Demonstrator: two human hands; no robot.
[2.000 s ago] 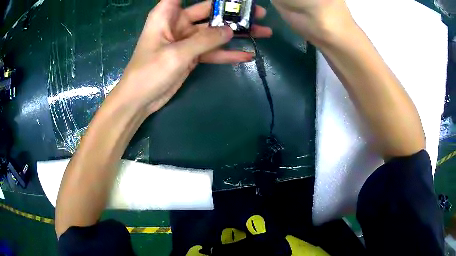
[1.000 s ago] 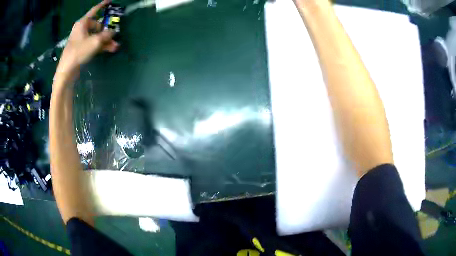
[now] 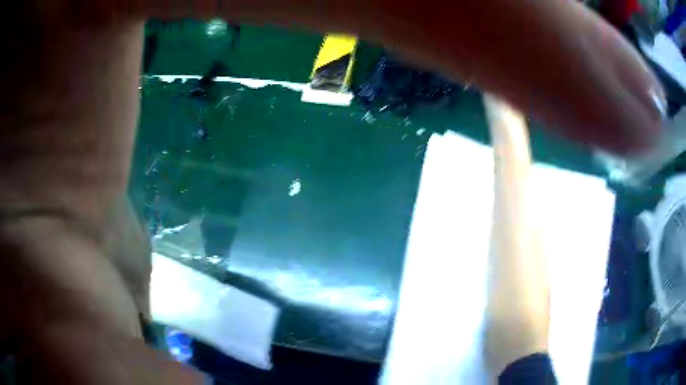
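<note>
My left hand (image 3: 75,165) is very close to the camera, large, dark and blurred. It fills the left side, and one finger stretches across the top to the upper right. Nothing shows between its spread fingers. My right forearm reaches up over the large white foam sheets (image 3: 451,263). My right hand itself is hidden behind the left hand's finger. The small black unit with the circuit board is not visible.
The green bench (image 3: 331,203) has a white foam strip (image 3: 218,308) at its lower left edge. A yellow-black striped divider (image 3: 333,64) and a dark tangled pile (image 3: 410,83) are at the far side. A white fan (image 3: 669,248) stands far right.
My left hand has moved from the far left of the bench to right in front of the camera. The black unit it held is out of sight. The view has shifted towards the far side.
</note>
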